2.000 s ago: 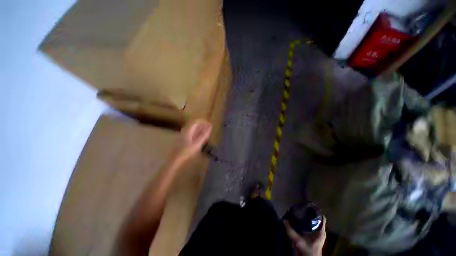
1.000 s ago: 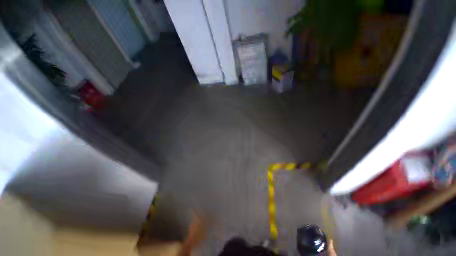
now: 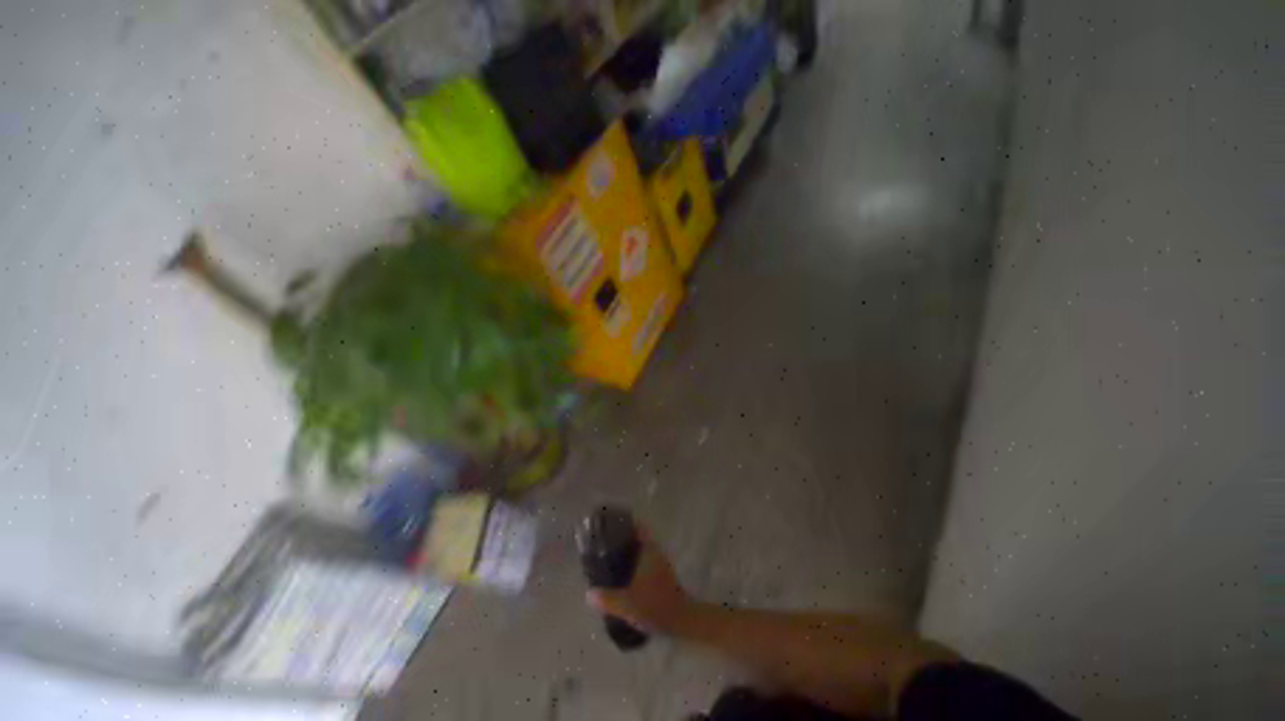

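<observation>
A black vacuum flask is near the lower middle of the head view, over the grey floor. My right hand is closed around it from the right, with a bare forearm and a black sleeve reaching in from the lower right edge. The flask's top end points up in the picture; it is slightly blurred. My left hand is not in view.
A leafy green plant stands by the white wall on the left. An orange-yellow box stands beyond it, and a small yellow and white box is below. A flat pale stack lies lower left. A grey wall runs along the right.
The view has turned and moved along the floor to the plant and orange-yellow box. The flask and right hand now show nearer the middle. The left arm has left the picture.
</observation>
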